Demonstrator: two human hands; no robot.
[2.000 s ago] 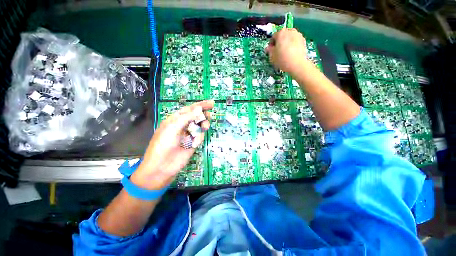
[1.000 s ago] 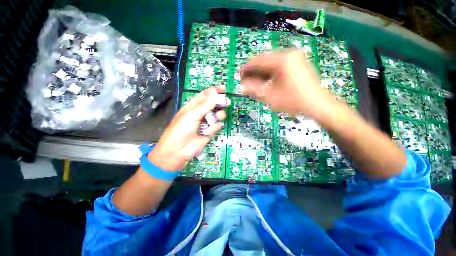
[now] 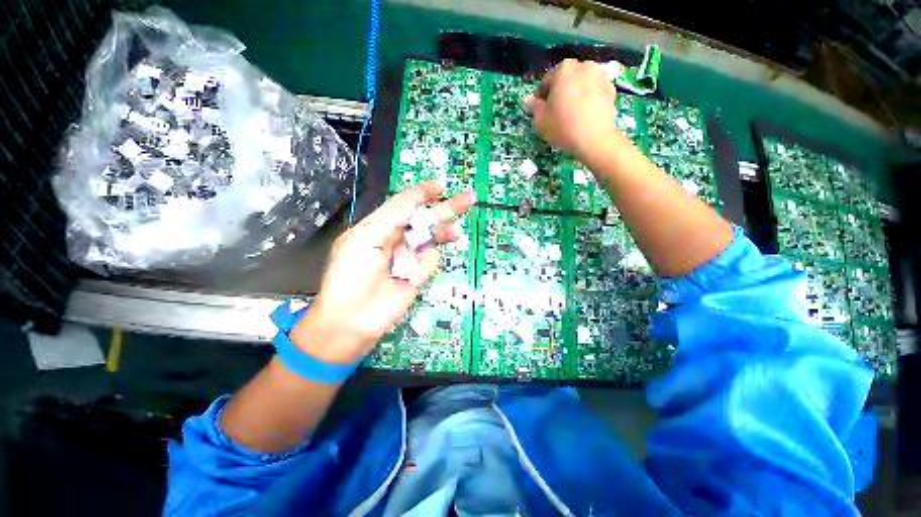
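Note:
Green PCB panels lie in two rows on a black tray in front of me. My left hand is palm up over their left part, with a few small white and silvery components in its fingers and palm. My right hand is over the back row, fingertips bent down near the boards. Whether it holds a small part is hidden. A green and white glue bottle lies behind the boards, just past my right hand.
A clear plastic bag full of small components lies to the left. A blue coiled cord rises at the tray's left. Another tray of boards is at the right. A metal rail runs below the bag.
My right hand let go of the glue bottle, moved to my left hand, then went back over the back row. My left hand stays palm up with components. The view has shifted.

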